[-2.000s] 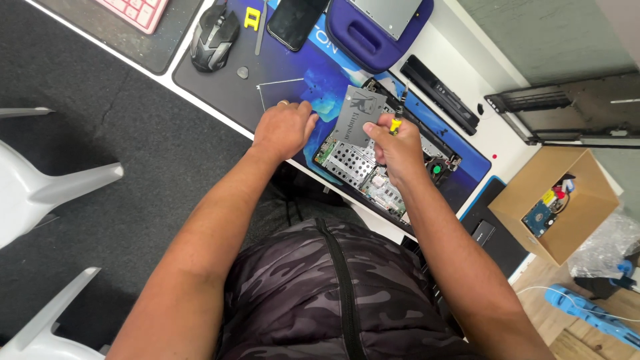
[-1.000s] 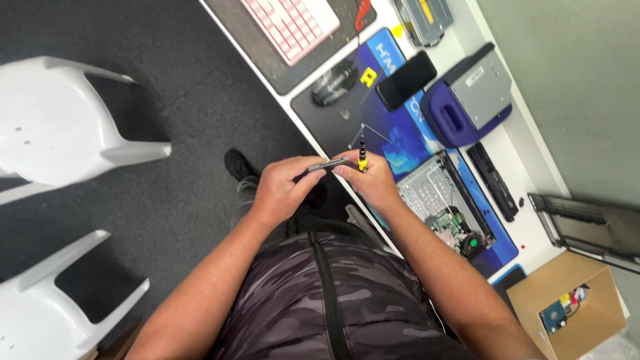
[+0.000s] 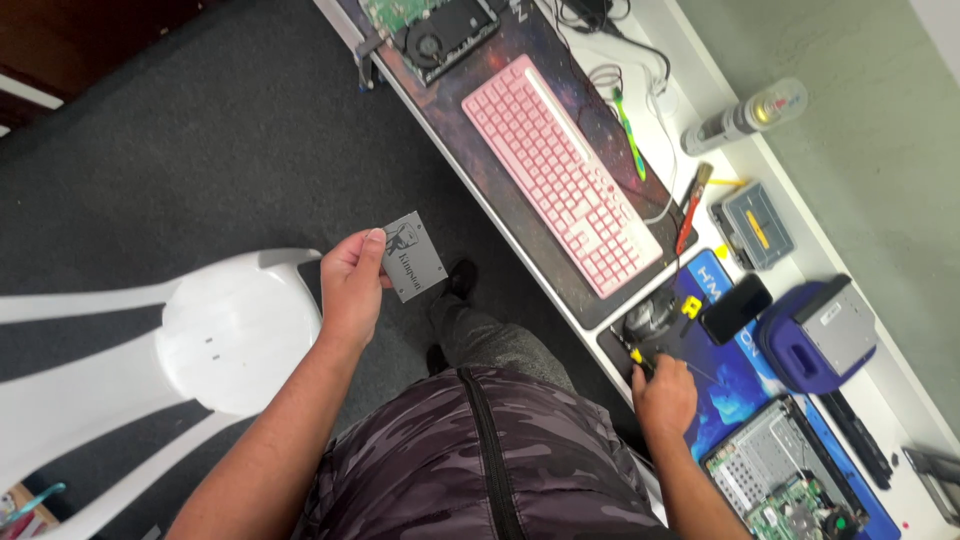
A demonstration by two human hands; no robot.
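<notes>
My left hand [image 3: 354, 281] pinches a grey Kingston SSD [image 3: 412, 259] by one edge, over the dark floor to the left of the desk. At the desk's front edge, my right hand [image 3: 666, 394] rests on the blue mat with its fingers on a yellow and black screwdriver [image 3: 636, 354]; whether the fingers still grip it cannot be made out. A black computer mouse [image 3: 651, 313] lies just beyond. An opened laptop base [image 3: 784, 476] with its circuit board exposed lies at the lower right.
A pink keyboard [image 3: 562, 180] lies on the dark mat beside another opened device with a fan [image 3: 442, 37]. Farther back are a phone [image 3: 736, 308], a purple case [image 3: 795, 345], a brush [image 3: 694, 206] and a spray can [image 3: 742, 116]. A white plastic chair [image 3: 232, 330] stands at left.
My hands have moved apart. The SSD, between both hands a second ago, is now in my left hand only; my right hand has gone to the desk with the screwdriver. The view has swung left.
</notes>
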